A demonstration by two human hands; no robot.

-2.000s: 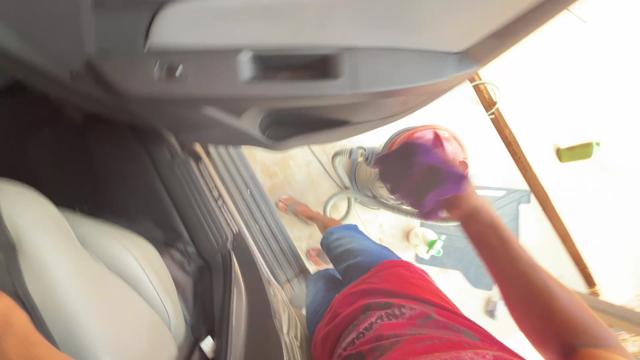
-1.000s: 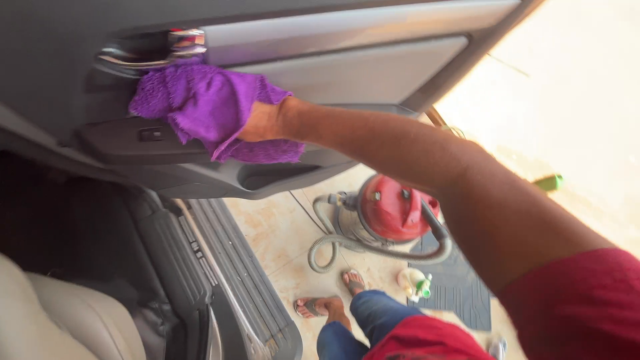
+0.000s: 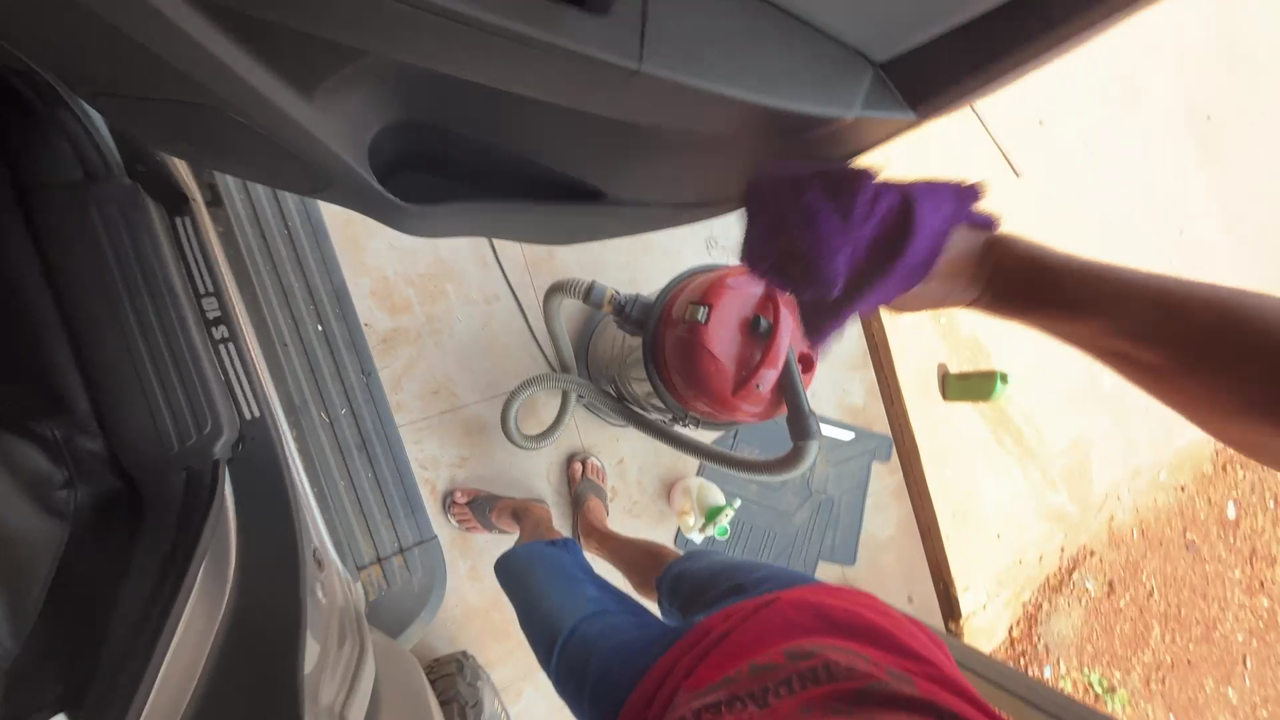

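Note:
My right hand [image 3: 945,272] is shut on a purple microfiber cloth [image 3: 850,235], which touches or hangs close beside the lower edge of the open car door's trim panel [image 3: 640,170]. Contact between cloth and panel cannot be told for certain. The cloth covers most of the fingers. My left hand is out of view.
Below the door stands a red wet-dry vacuum [image 3: 725,345] with a coiled grey hose [image 3: 640,420]. Near my feet are a spray bottle [image 3: 700,505] and a rubber floor mat [image 3: 800,490]. The running board [image 3: 320,370] lies left; a green bottle [image 3: 972,385] lies right.
My right hand, still holding the purple cloth, has moved from beside the inner door handle to the door panel's lower outer edge. The view has shifted downward.

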